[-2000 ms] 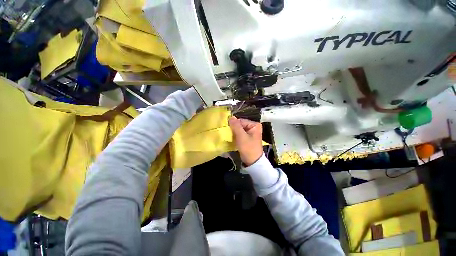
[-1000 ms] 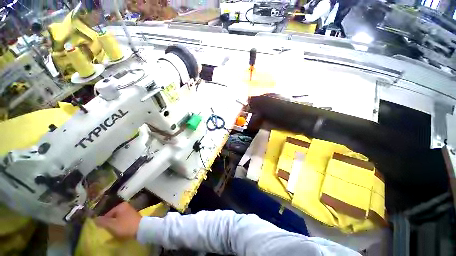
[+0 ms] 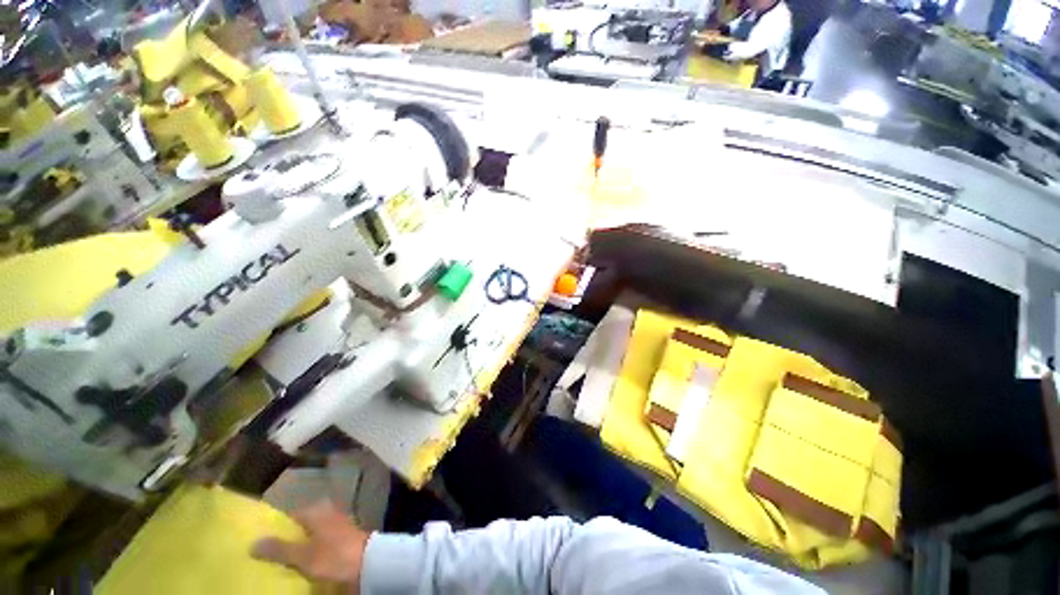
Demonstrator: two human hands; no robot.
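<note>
A yellow panel lies at the bottom left, below the needle area of the white sewing machine marked TYPICAL. My right hand is on the panel's right edge, thumb and fingers at the edge, slightly blurred. The pale cylinder arm runs above my hand. The dark presser foot area is blurred. My left hand is out of the picture.
Yellow pieces with brown bands lie at the lower right. Blue-handled scissors, a green cap and an orange-tipped screwdriver are on the table. Thread cones stand behind. A person is far back.
The view swung from the needle area to the right and up. Since a second ago, my right hand has moved slightly down and right, and the panel shows flatter, away from the needle.
</note>
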